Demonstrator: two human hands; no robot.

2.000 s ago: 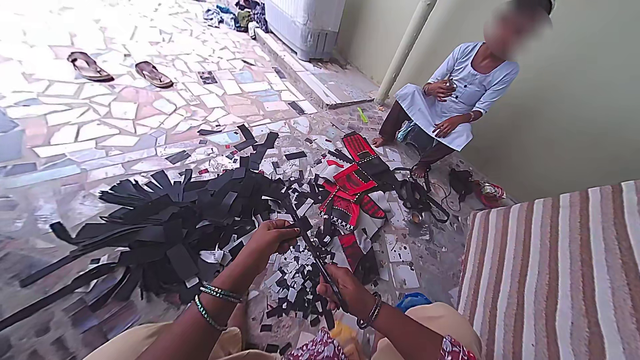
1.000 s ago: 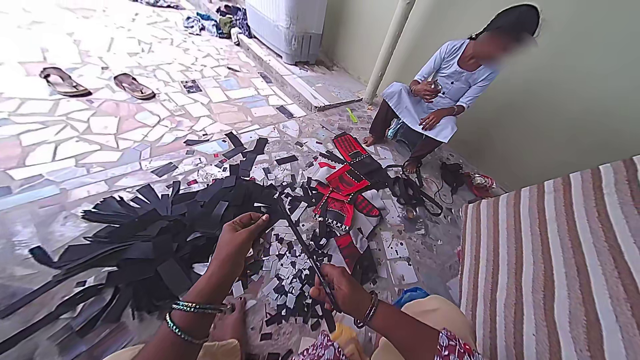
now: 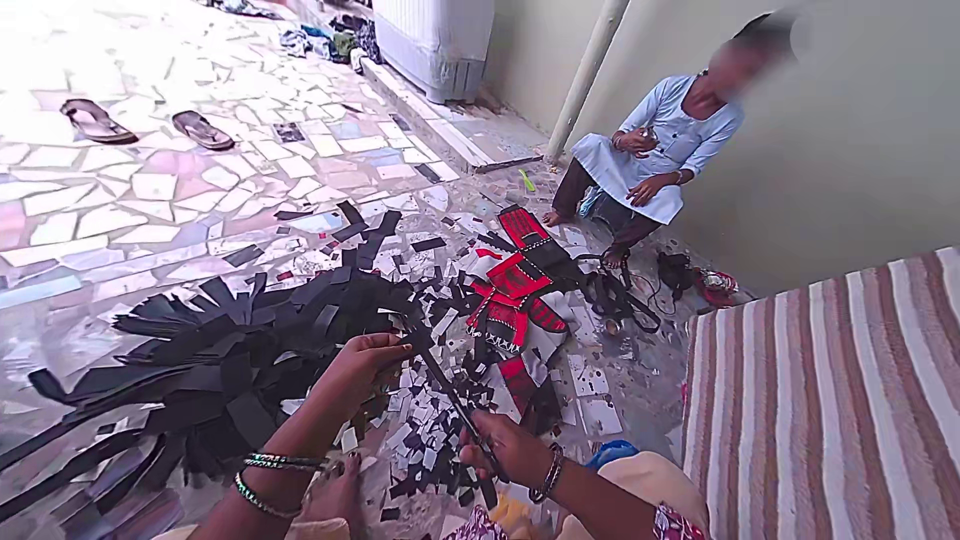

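My left hand [image 3: 375, 360] pinches the end of a narrow black strip [image 3: 411, 341] between thumb and fingertips. In my right hand [image 3: 506, 446] is a long, thin dark tool [image 3: 446, 382], its far end close to my left fingertips; whether it is a pair of scissors cannot be made out. A big heap of black fabric strips [image 3: 255, 352] lies on the floor left of my hands. Under and between the hands are many small black and white cut scraps [image 3: 427, 420]. Red and black beaded fabric pieces [image 3: 521, 277] lie beyond my right hand.
A person [image 3: 660, 142] sits by the wall at the upper right. A brown and white striped cloth [image 3: 825, 382] covers something at the right. Black straps [image 3: 619, 292] lie near the person's feet. Two sandals [image 3: 202, 130] rest on the mosaic floor, and a white appliance [image 3: 435, 45] stands behind.
The view has shifted a little. Both hands remain over the scraps, the right still holding the dark tool; my left fingers are now close to its far end.
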